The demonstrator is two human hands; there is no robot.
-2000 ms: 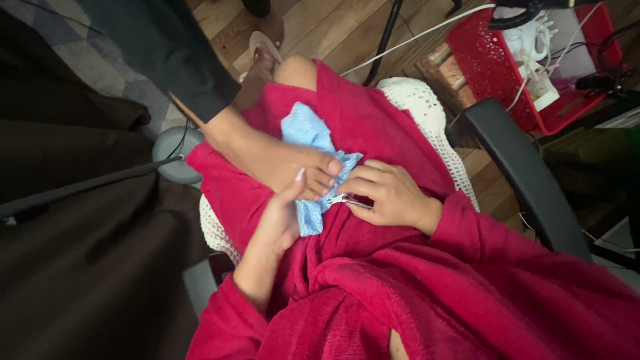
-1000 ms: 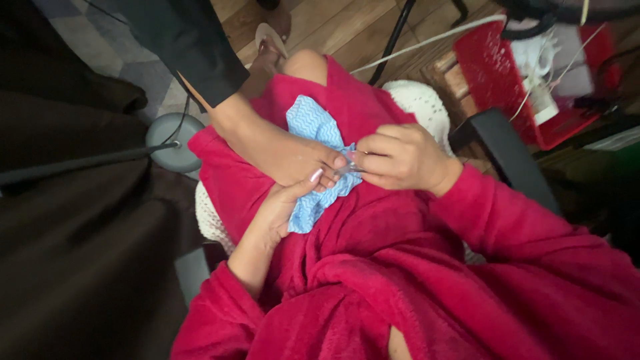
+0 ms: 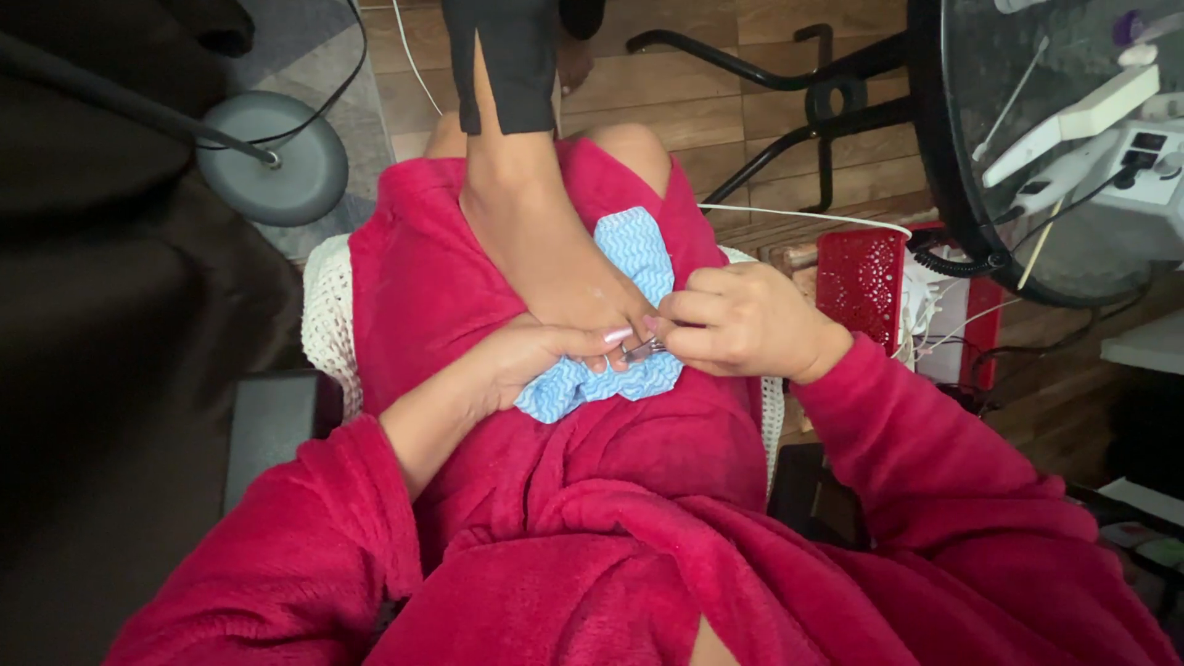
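Another person's bare foot [image 3: 555,250] rests across my lap on a blue-and-white patterned cloth [image 3: 636,248]. My left hand [image 3: 536,359] holds the front of the foot, with the thumb on top near the toes and the other fingers partly hidden beneath. From the right, my right hand [image 3: 740,324] pinches a small shiny metal tool [image 3: 643,350], whose tip is at the toes. The tool's exact kind cannot be told. Under the toes the cloth is bunched against my red robe [image 3: 638,453].
A round glass table [image 3: 953,185] bearing white devices and cords stands at upper right. Below its edge is a red perforated basket [image 3: 860,287] with cables. A grey round stand base [image 3: 305,176] is at upper left; a chair armrest [image 3: 273,425] lies near my left elbow.
The view has shifted, bringing the glass table into sight. Both hands remain at the toes; my left hand still holds the foot and my right hand still holds the metal tool.
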